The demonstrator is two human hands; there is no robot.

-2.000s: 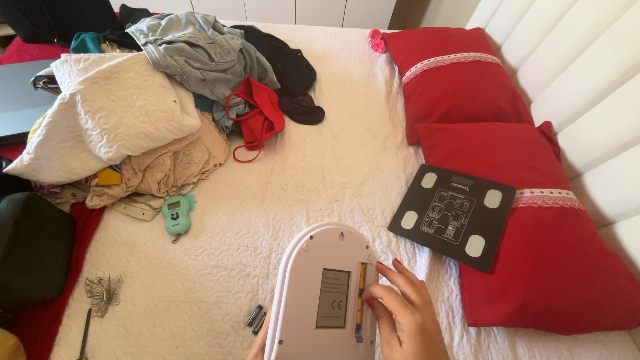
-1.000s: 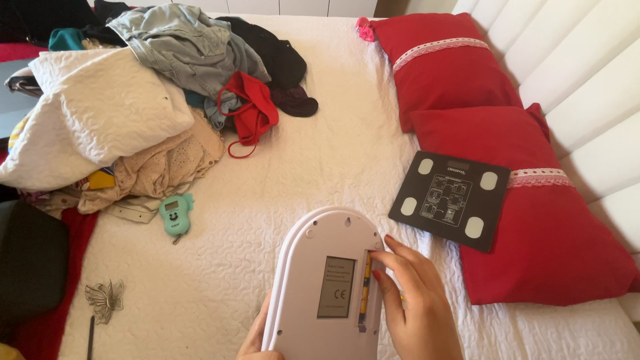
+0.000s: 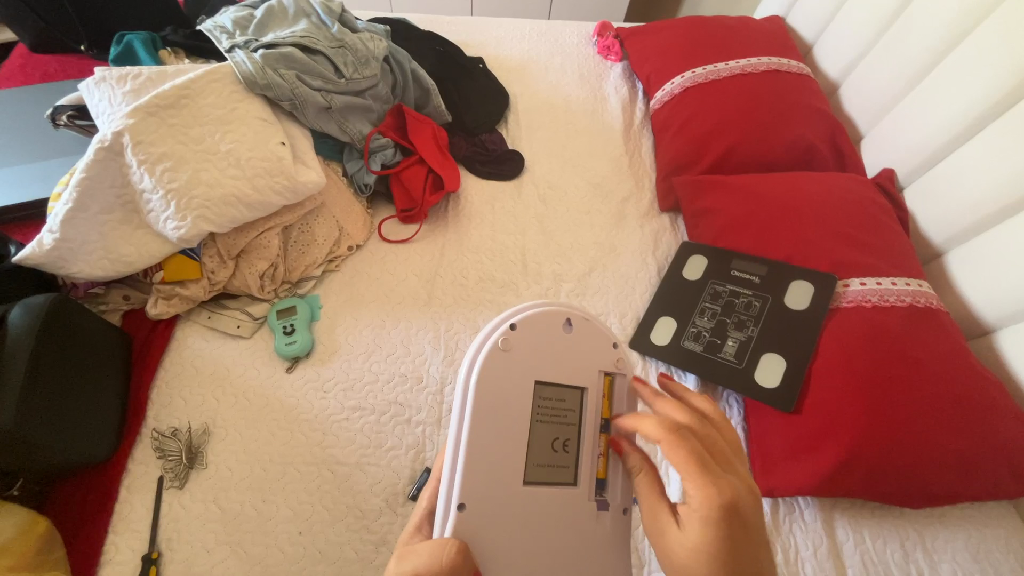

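My left hand [image 3: 432, 544] grips the lower left edge of a white plastic digital scale [image 3: 496, 448], whose underside faces me. Two yellow and dark batteries [image 3: 602, 440] lie end to end in its uncovered slot. At the slot's right side is my right hand [image 3: 688, 472], fingers apart and bent, with the index fingertip and thumb close to the batteries; whether they touch cannot be told. On the quilt, partly hidden behind the left hand, lies a small dark battery [image 3: 418, 484].
A black glass body scale [image 3: 732, 320] leans on red pillows [image 3: 880, 416]. On the quilt [image 3: 320, 448] are a teal hanging scale [image 3: 290, 328], a metal butterfly [image 3: 181, 456] and a screwdriver [image 3: 152, 528]. Piled clothes [image 3: 320, 72] lie upper left, a dark case [image 3: 60, 384] below them.
The fingers of my right hand were over the battery slot; now they are at its right side, spread more. My left hand still holds the white scale.
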